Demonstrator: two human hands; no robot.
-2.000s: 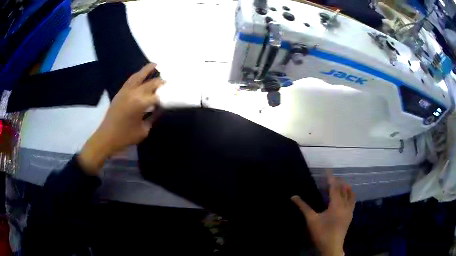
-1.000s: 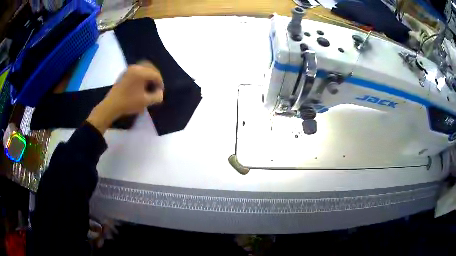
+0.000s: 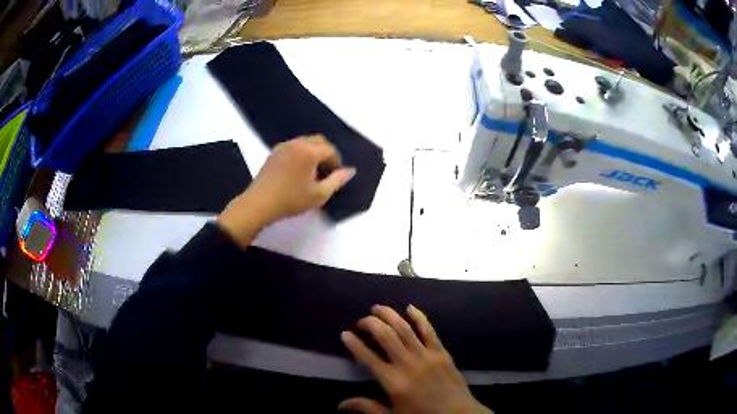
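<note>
A long black fabric piece (image 3: 485, 323) with an angled right end lies along the table's front edge. My right hand (image 3: 408, 360) rests on it with fingers spread. A second black piece (image 3: 283, 93) slants across the table behind. My left hand (image 3: 295, 178) is over its lower part, fingers curled and thumb out, seemingly pinching it; the fingertips' contact is partly hidden. A third black piece (image 3: 153, 178) lies flat at the left, its right end near my left wrist. My left sleeve covers the front piece's left end.
The white sewing machine (image 3: 602, 145) with blue stripe stands at the right, its presser foot area (image 3: 497, 190) away from the fabric. A blue basket (image 3: 109, 97) with dark pieces is at the upper left. A brownish tab (image 3: 406, 267) touches the front piece's back edge. Dark cloth (image 3: 618, 40) lies behind the machine.
The front black piece now lies at the table edge under my right hand, which has come into clear view. My left hand and the slanted piece have shifted right, apart from the left piece.
</note>
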